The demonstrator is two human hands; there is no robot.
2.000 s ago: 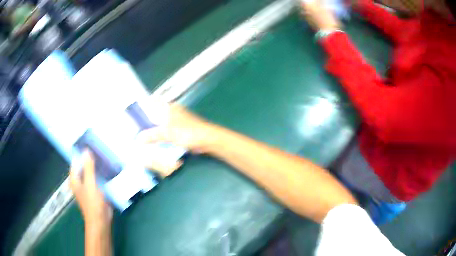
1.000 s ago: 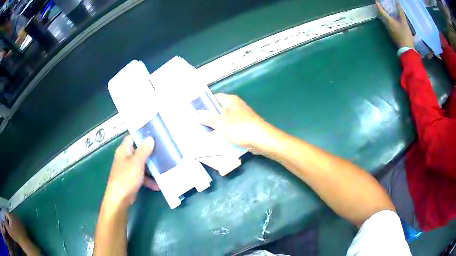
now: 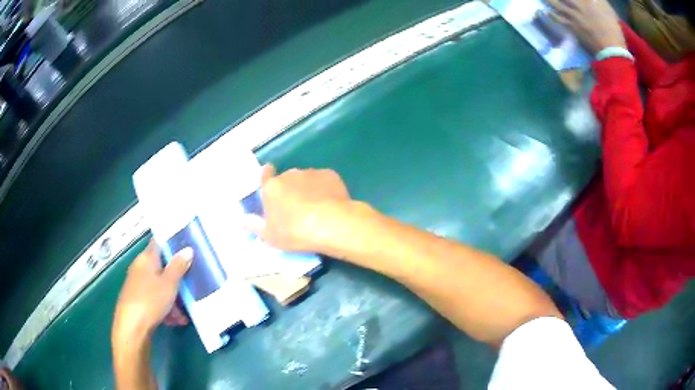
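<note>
A white carton blank [image 3: 217,183] with two joined panels is held over the belt rail and the green worktop. Its upper flaps are rounded and its lower edge is notched. A dark grey-violet window panel [image 3: 200,263] shows on the left panel, and part of another shows beside my right fingers. A tan kraft card piece [image 3: 286,286] sticks out at the lower edge. My left hand [image 3: 155,286] grips the left edge, thumb on top. My right hand [image 3: 297,207] holds the right panel, its fingers partly bent over it. Whether several blanks are stacked cannot be told.
The green worktop [image 3: 427,137] is glossy and scuffed. A white side rail [image 3: 335,85] separates it from the dark belt [image 3: 190,84]. On the right, a person in a red sleeve [image 3: 625,114] holds a blue and white piece [image 3: 537,34]. A blue stool [image 3: 598,329] shows below.
Against one second ago, the blank and both hands sit lower and further left in view. My right hand is more curled at the right panel. The neighbour's hands and piece appear further left.
</note>
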